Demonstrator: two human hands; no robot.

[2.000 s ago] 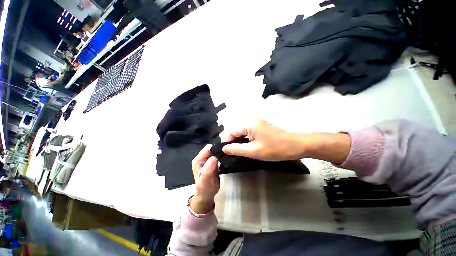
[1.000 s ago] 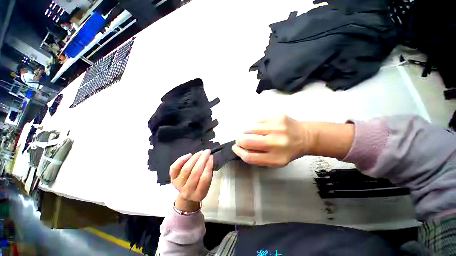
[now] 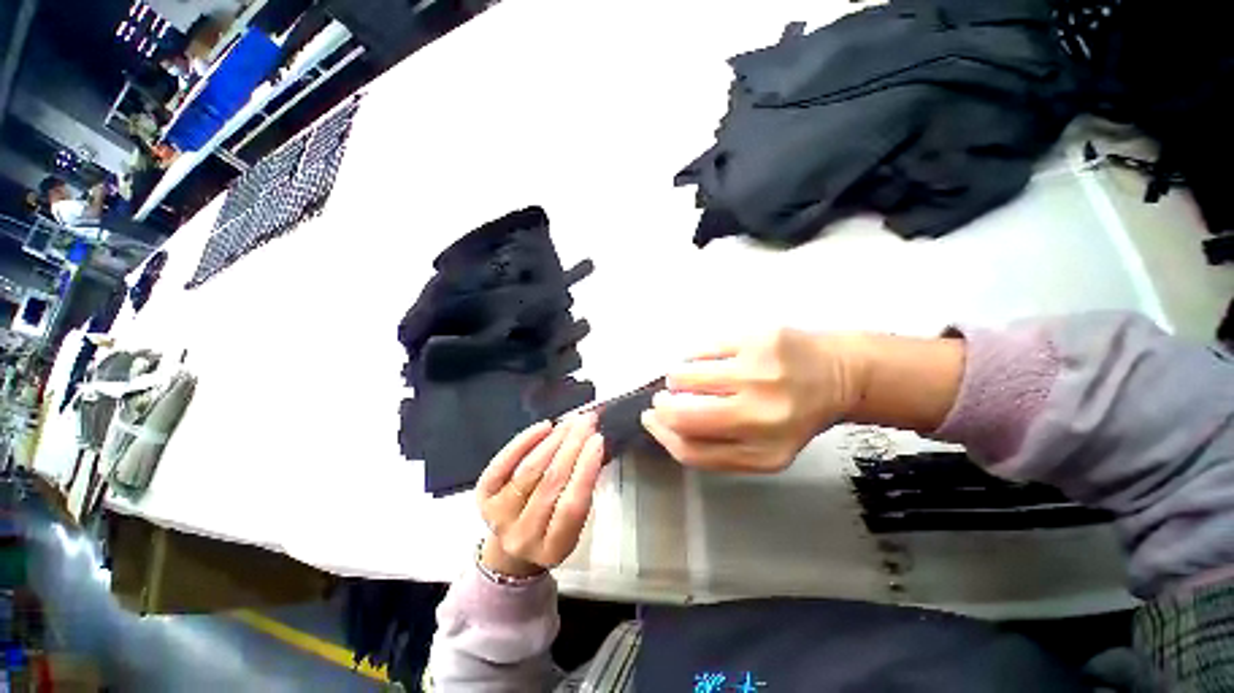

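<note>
A small black cut panel [image 3: 628, 420] is stretched between my two hands above the table, mostly hidden by the fingers. My left hand [image 3: 541, 496] holds its left end. My right hand [image 3: 752, 402] pinches its right end. A stack of black worked panels [image 3: 494, 345] lies just left of my hands, with tabs along its right edge. A row of black strips [image 3: 977, 493] lies at the right, below my right forearm.
A broad heap of black panels [image 3: 880, 129] lies at the upper right. Black-and-white checked pieces [image 3: 278, 194] and a tied grey-green bundle [image 3: 146, 427] lie at the left. Dark specks surround the strips' left ends. A person [image 3: 68, 203] is far off at upper left.
The panel was folded and bunched in both hands two seconds ago; now a short part shows stretched between them. Both hands have shifted slightly right since one second ago.
</note>
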